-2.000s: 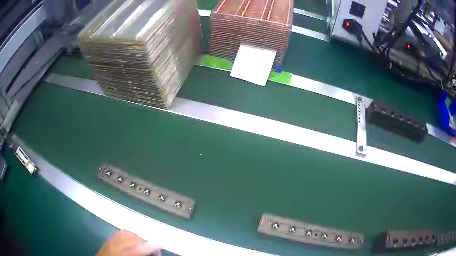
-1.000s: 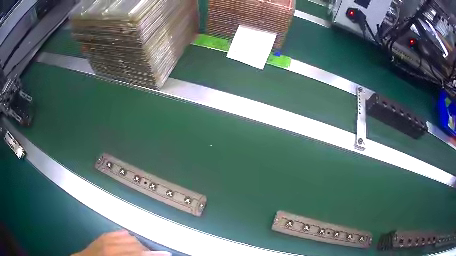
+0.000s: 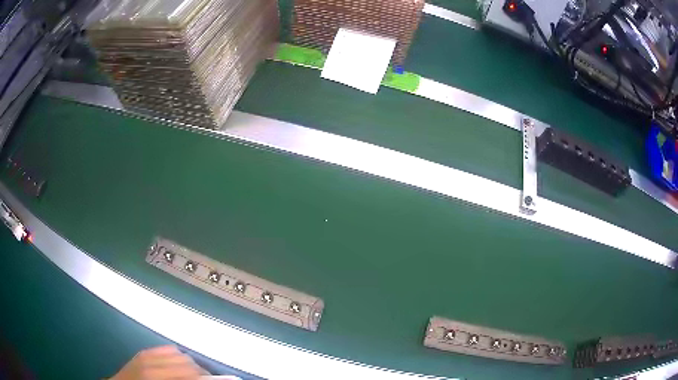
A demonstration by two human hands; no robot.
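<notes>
One fixture bar (image 3: 234,284) with a row of small shiny metal seats lies on the green line at the lower left. A second bar (image 3: 494,341) lies at the lower right, and darker bars (image 3: 632,352) lie beyond it at the right edge. My left hand (image 3: 165,364) is at the bottom edge, left of centre, cut off and blurred. Only its back and part of the fingers show, near the pale front strip. Whether it holds anything is hidden. My right hand is out of the picture.
A tall stack of clear trays (image 3: 175,67) and a copper-coloured stack (image 3: 357,22) with a white paper slip (image 3: 359,61) stand across the line. A metal strip (image 3: 528,165) and black block (image 3: 583,161) are at right, near cables and a blue bin (image 3: 660,157). Another bar (image 3: 27,177) is at far left.
The front bars have shifted right in view, while the stacks have shifted up and left. A bar now shows at the far left. My left hand has moved slightly left and stays at the bottom edge.
</notes>
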